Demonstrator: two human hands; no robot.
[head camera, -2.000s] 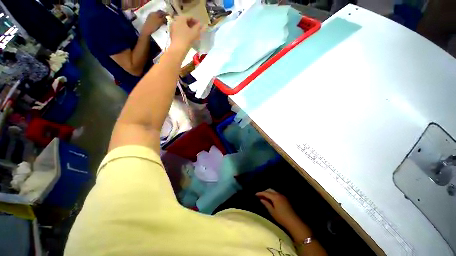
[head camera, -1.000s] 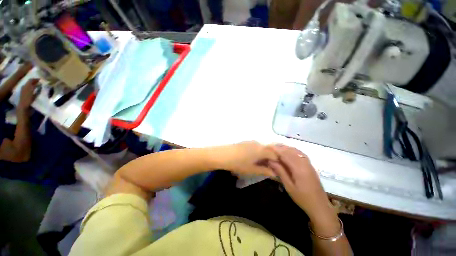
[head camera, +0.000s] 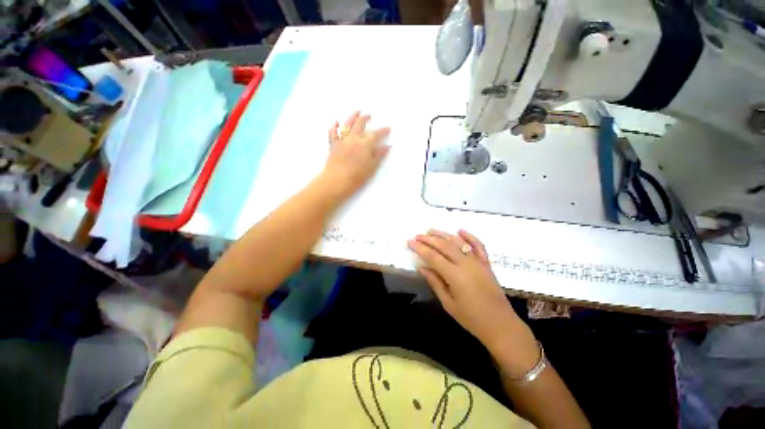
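Note:
My left hand (head camera: 356, 155) is on or just over the white table (head camera: 369, 75), fingers apart, holding nothing. My right hand (head camera: 457, 268) rests at the table's front edge, fingers spread a little, empty. A pale aqua strip (head camera: 260, 134) lies flat left of my left hand. Loose aqua pieces (head camera: 189, 126) and whitish sheets (head camera: 132, 163) lie heaped over a red-rimmed basket (head camera: 220, 149). The off-white sewing machine (head camera: 554, 50) stands at upper right. Its presser foot (head camera: 475, 151) is over the needle plate (head camera: 545, 180), with no fabric under it.
Black-handled shears (head camera: 642, 193) lie right of a dark-blue bar (head camera: 608, 167), with a slim dark tool (head camera: 686, 243) beside them. A ruler scale (head camera: 579, 270) runs along the front edge. A grey lamp (head camera: 455, 38) hangs left of the machine head. Another machine (head camera: 50, 126) stands at far left.
My hands were together above the table's front edge. They are now apart, the left farther forward on the table and the right at its edge. The view has shifted towards the machine.

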